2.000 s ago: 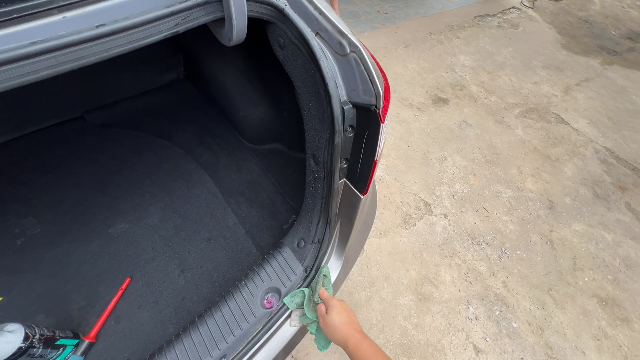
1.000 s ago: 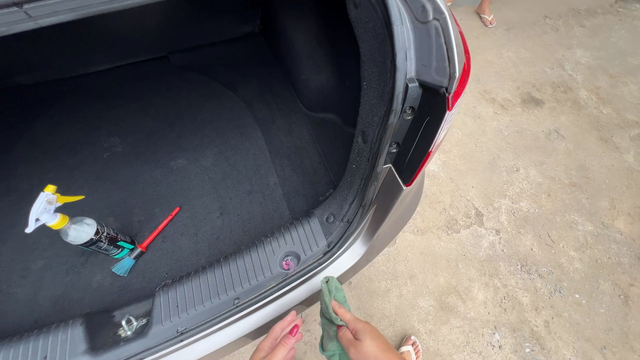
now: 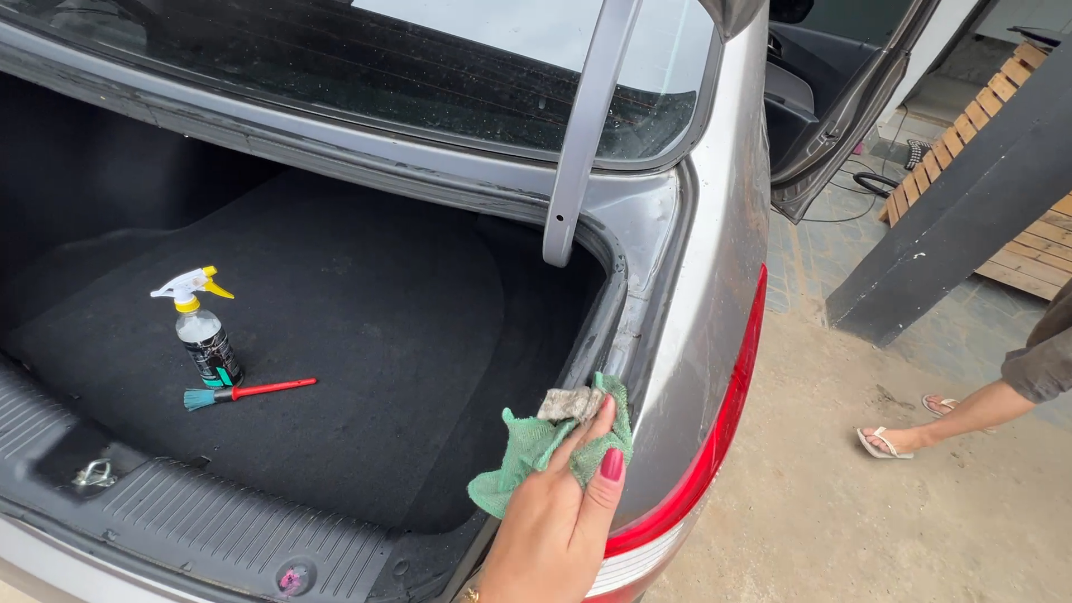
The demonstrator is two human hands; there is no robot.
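My right hand (image 3: 557,519) presses a green microfiber cloth (image 3: 523,456), with a soiled greyish patch under the fingertips, against the right edge of the open car trunk, beside the rubber seal (image 3: 615,285) and inboard of the red tail light (image 3: 737,394). My left hand is out of view. On the black trunk carpet (image 3: 377,301) a spray bottle (image 3: 205,339) with a white and yellow trigger head stands upright. Just in front of it lies a detailing brush (image 3: 272,387) with a red handle and blue bristles.
The grey trunk hinge arm (image 3: 582,142) rises near my work spot. A metal latch striker (image 3: 95,474) sits on the ribbed sill (image 3: 243,511). Right of the car are an open car door (image 3: 846,109), a dark post (image 3: 946,184), wooden slats (image 3: 963,130) and a person's sandalled foot (image 3: 892,440).
My right hand and the cloth have moved from outside the rear bumper up to the trunk's right edge. My left hand has left the view. The view has shifted to show the rear window.
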